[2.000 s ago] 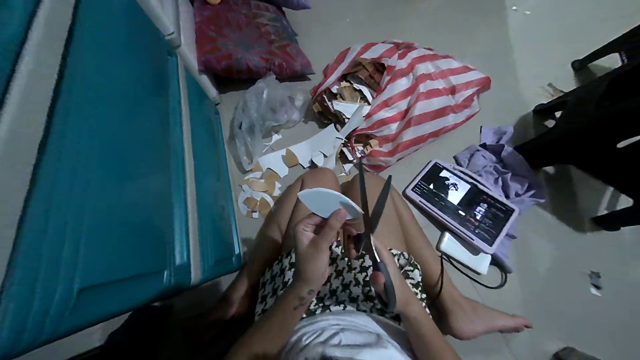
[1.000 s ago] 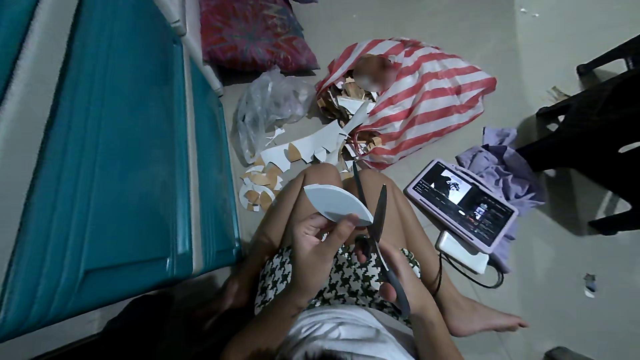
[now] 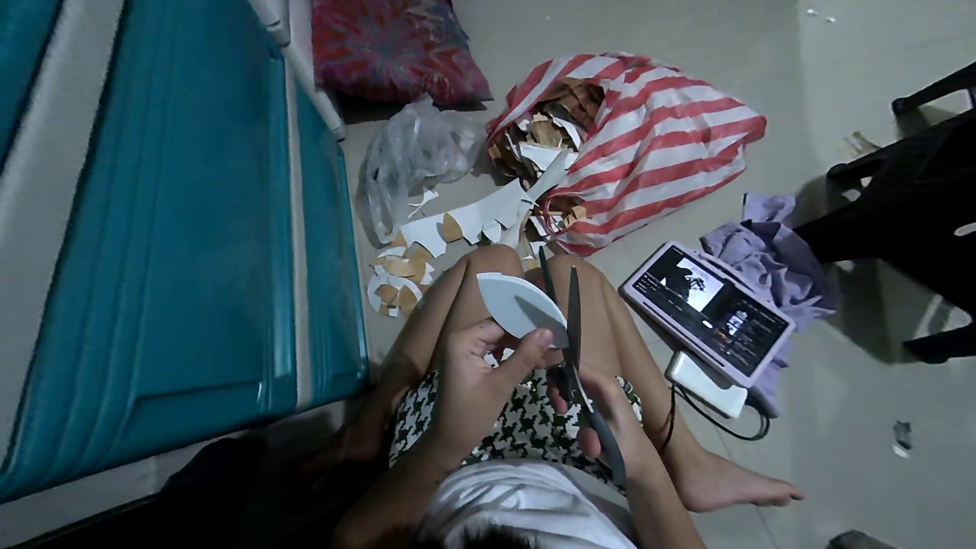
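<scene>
Between the thumb and fingers of my left hand (image 3: 484, 374) is a leaf-shaped piece of white card (image 3: 518, 305), held above my knees. My right hand (image 3: 602, 419) grips dark-handled scissors (image 3: 573, 328) by the handles. Their blades are apart and point away from me, with the right-hand tip of the card at the blades. Beyond my knees, white and brown card offcuts (image 3: 473, 217) lie on the floor, some spilling from a red-and-white striped plastic bag (image 3: 656, 145).
A teal padded seat (image 3: 191, 229) runs along the left. Near the clear plastic bag (image 3: 415, 152) is a patterned cushion (image 3: 396, 49). To the right are a tablet (image 3: 709, 313), a white power bank (image 3: 705, 383) with a cable, purple cloth (image 3: 801, 274) and a black plastic stool (image 3: 907, 206).
Both hands have shifted slightly while keeping hold of the card and scissors. The card's angle has changed a little, and the scissor blades were also apart in the earlier frames.
</scene>
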